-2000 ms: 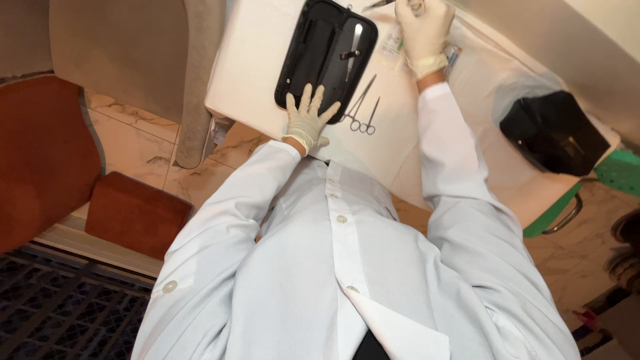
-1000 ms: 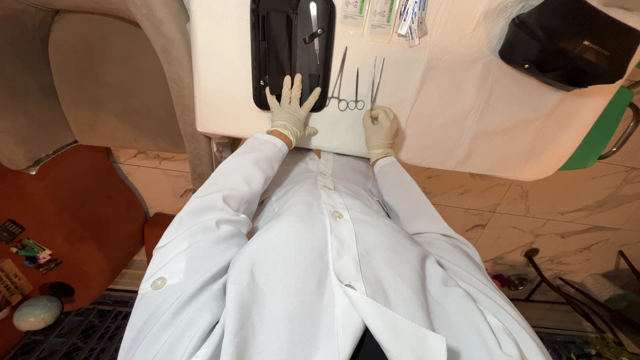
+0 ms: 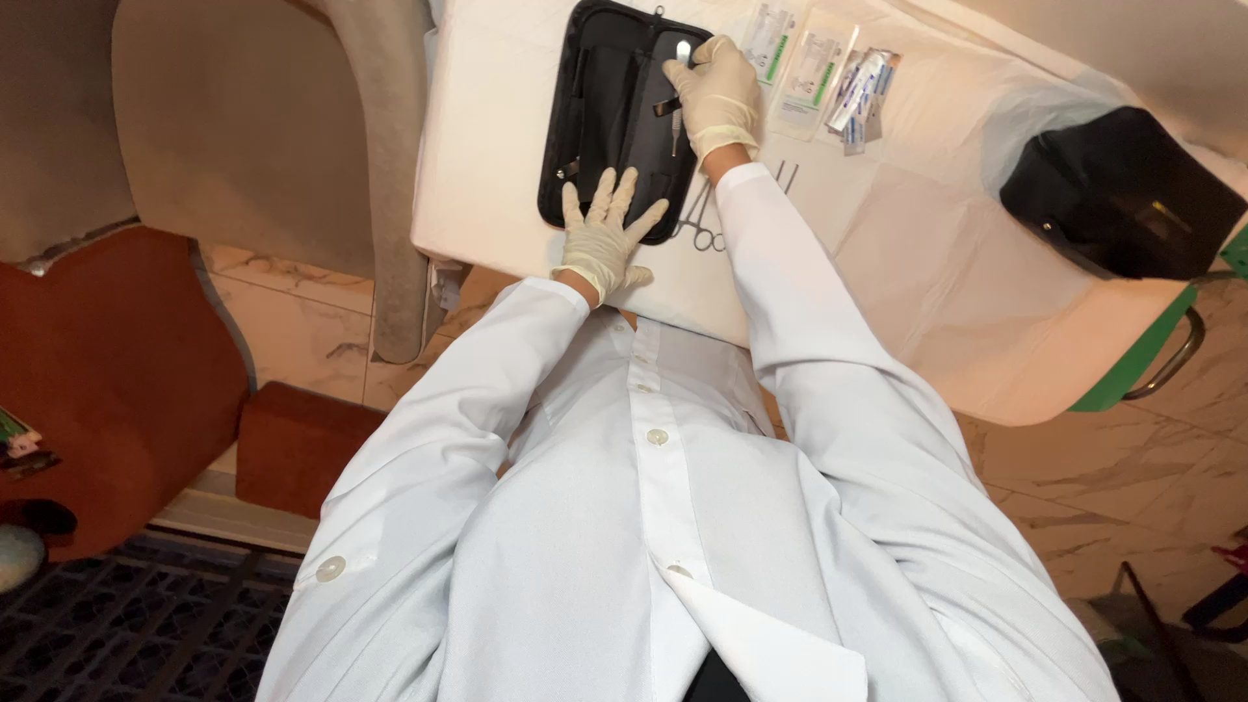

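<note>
A black zippered instrument case (image 3: 612,107) lies unfolded on a white-covered table. My left hand (image 3: 602,239), in a pale glove, rests with fingers spread on the case's near edge. My right hand (image 3: 720,96), gloved too, is at the case's right side, its fingertips at the upper part of a slim metal instrument (image 3: 677,132) that sits under a strap; whether they grip it cannot be told. Ring-handled metal instruments (image 3: 700,232) lie right of the case, partly covered by my right sleeve. Beyond them are sealed suture packets (image 3: 813,76) and small foil packets (image 3: 864,93).
A black pouch (image 3: 1121,195) lies on the table's right part, near a green edge (image 3: 1136,351) with a curved metal handle (image 3: 1170,356). A grey upholstered chair (image 3: 244,127) and a reddish-brown seat (image 3: 107,380) stand to the left.
My right hand has moved from beside the metal instruments near the table's front edge up to the instrument in the case. My left hand stays on the case. The view has shifted.
</note>
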